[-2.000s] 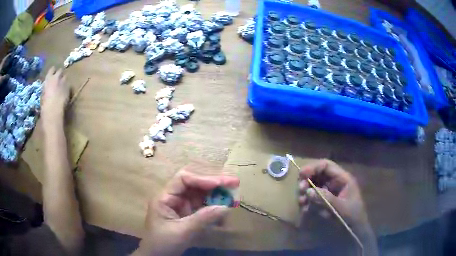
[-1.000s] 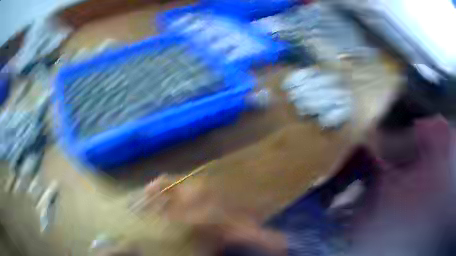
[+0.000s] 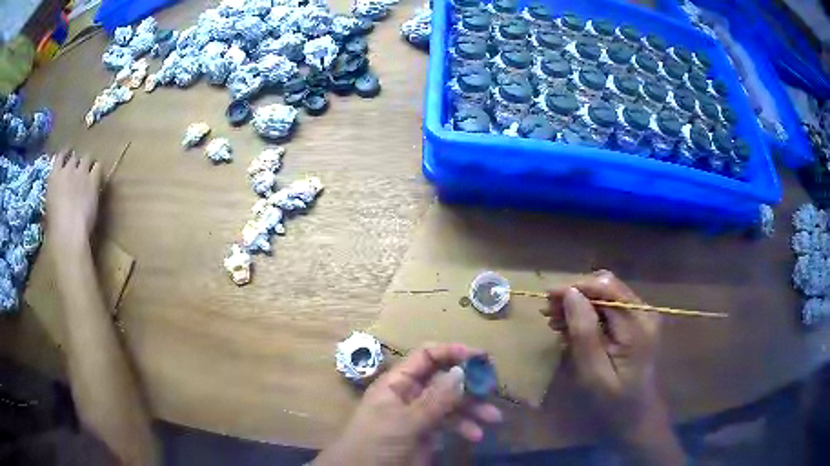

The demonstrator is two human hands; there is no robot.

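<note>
My left hand (image 3: 414,405) holds a dark round cap (image 3: 480,375) between its fingertips, low in the middle of the view. My right hand (image 3: 610,341) grips a thin bamboo stick (image 3: 655,308). The stick's white tip is inside the small clear glue cup (image 3: 490,293), which sits on a flat tan cardboard pad (image 3: 437,323). A white lumpy figure body (image 3: 359,356) rests on the table just beyond my left hand, with its dark round hole facing up.
A blue crate (image 3: 592,182) with rows of dark-topped pieces stands at back right. White bodies (image 3: 246,50) and dark caps (image 3: 314,100) lie piled at back left. Small cast parts (image 3: 264,223) lie mid-table. Another person's arm (image 3: 86,300) rests at left.
The view swung right in a blur and came back. The stick's tip has moved into the cup. My left hand has moved right with the cap. The body beside it now shows.
</note>
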